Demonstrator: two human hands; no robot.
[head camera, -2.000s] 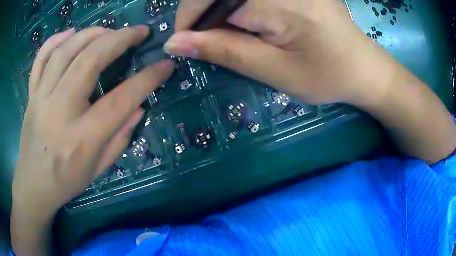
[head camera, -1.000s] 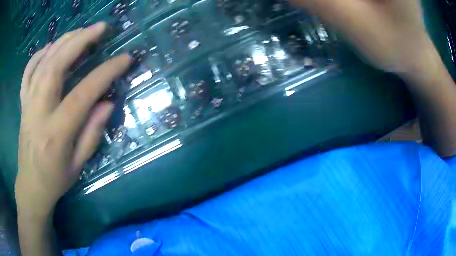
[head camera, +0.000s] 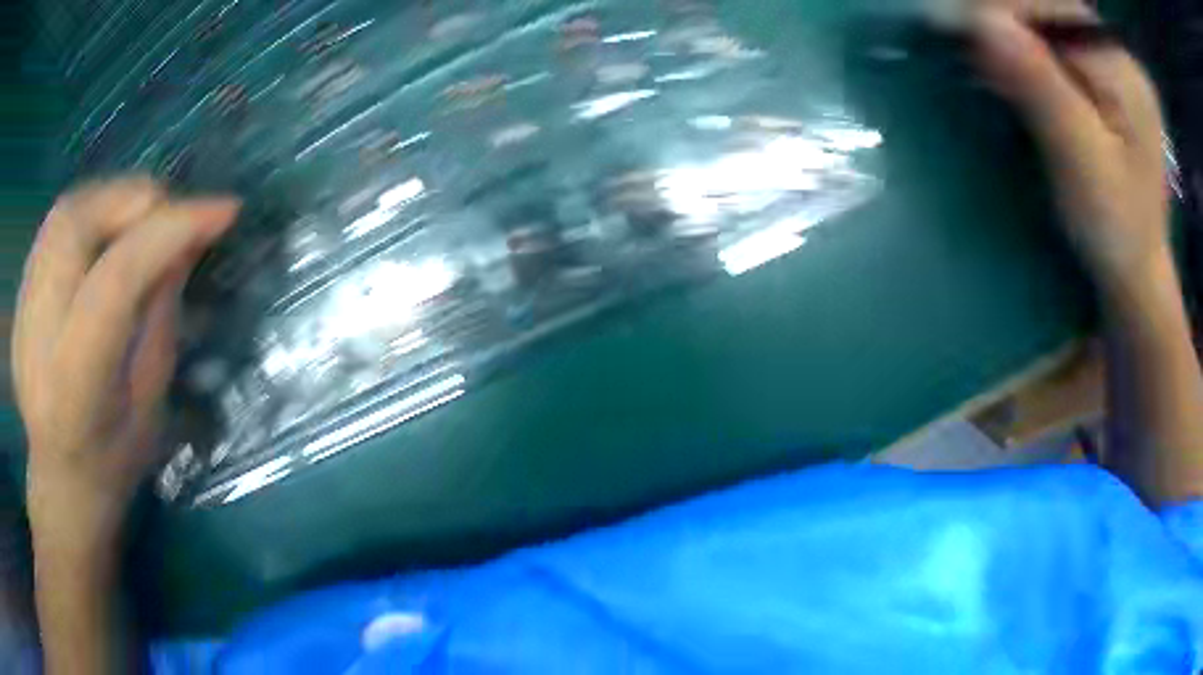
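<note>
The clear blister tray (head camera: 383, 409) lies on the dark green mat, blurred and with strong white glare. Small flex circuit assemblies (head camera: 534, 251) show as blurred spots in its pockets. My left hand (head camera: 112, 317) is at the tray's left edge, thumb and fingers bent close together; whether it grips the tray is too blurred to tell. My right hand (head camera: 1082, 145) is off the tray at the upper right, fingers curled around dark slim tweezers (head camera: 1075, 32), which are blurred. The tweezers' tips cannot be made out.
The green mat (head camera: 686, 376) runs between the tray and my blue smock (head camera: 739, 567). Brown and grey items (head camera: 1042, 402), not clear enough to name, lie beyond the mat's edge at the lower right, beside my right forearm.
My right hand has moved from over the tray to the upper right, off it. My left hand has drawn left and its fingers have closed up. The view has shifted and blurred; glare has grown.
</note>
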